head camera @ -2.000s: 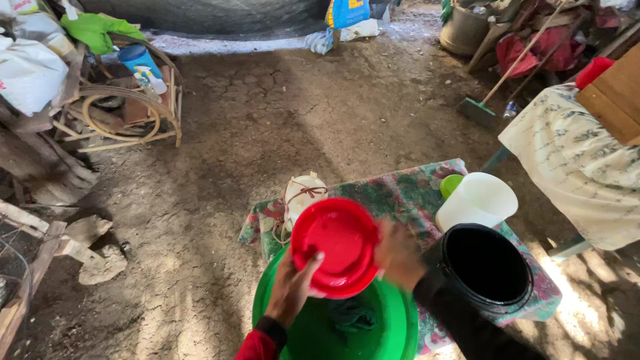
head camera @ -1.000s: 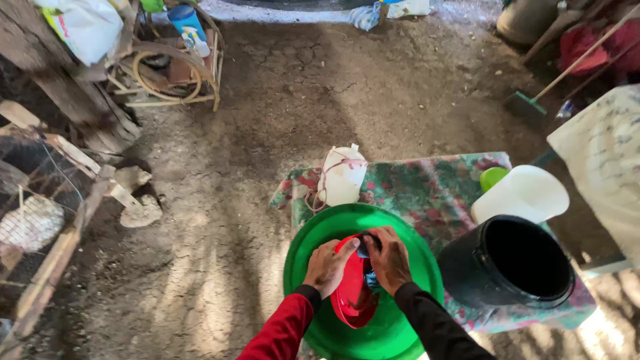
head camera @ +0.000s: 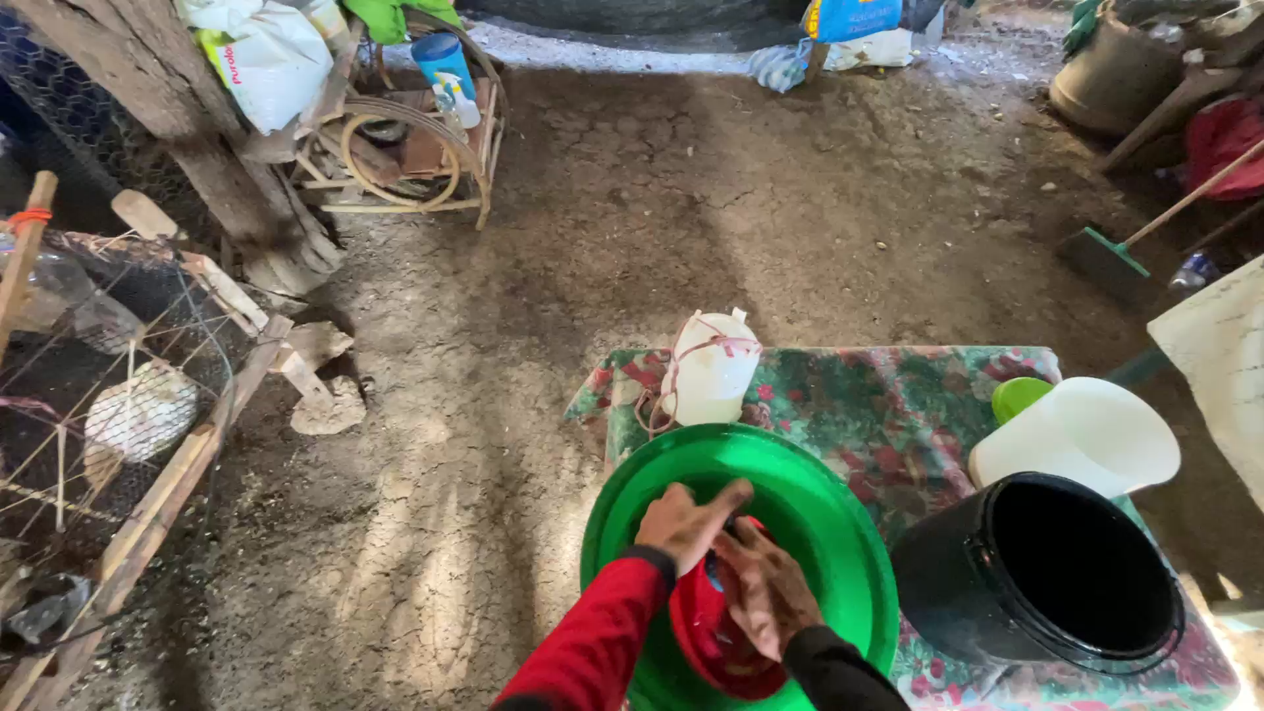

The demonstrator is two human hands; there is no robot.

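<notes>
A large green plastic basin point(head camera: 849, 553) stands at the near edge of the cloth-covered table. Inside it lies a smaller red plastic bowl point(head camera: 691, 632), tilted. My left hand point(head camera: 686, 523) is over the red bowl's far rim, its thumb and index finger spread. My right hand point(head camera: 765, 583) reaches into the bowl; its fingers meet my left hand. Something dark and bluish, perhaps a cloth, shows in part between the hands, and how they hold it is hidden. Behind the basin is a white plastic jug point(head camera: 713, 370) with a cord around it.
Right of the basin, a black bucket point(head camera: 938, 583) leans beside a white plastic container point(head camera: 1057, 434) and a lime-green cup point(head camera: 1017, 397) on the floral tablecloth point(head camera: 869, 395). A green broom point(head camera: 1116, 252) is at the right. Wood and wire mesh point(head camera: 188, 484) stand at the left.
Two seconds ago both hands were at the red bowl, held above the basin; now it is down in the basin with my hands over it. The dark cloth lay in the basin then.
</notes>
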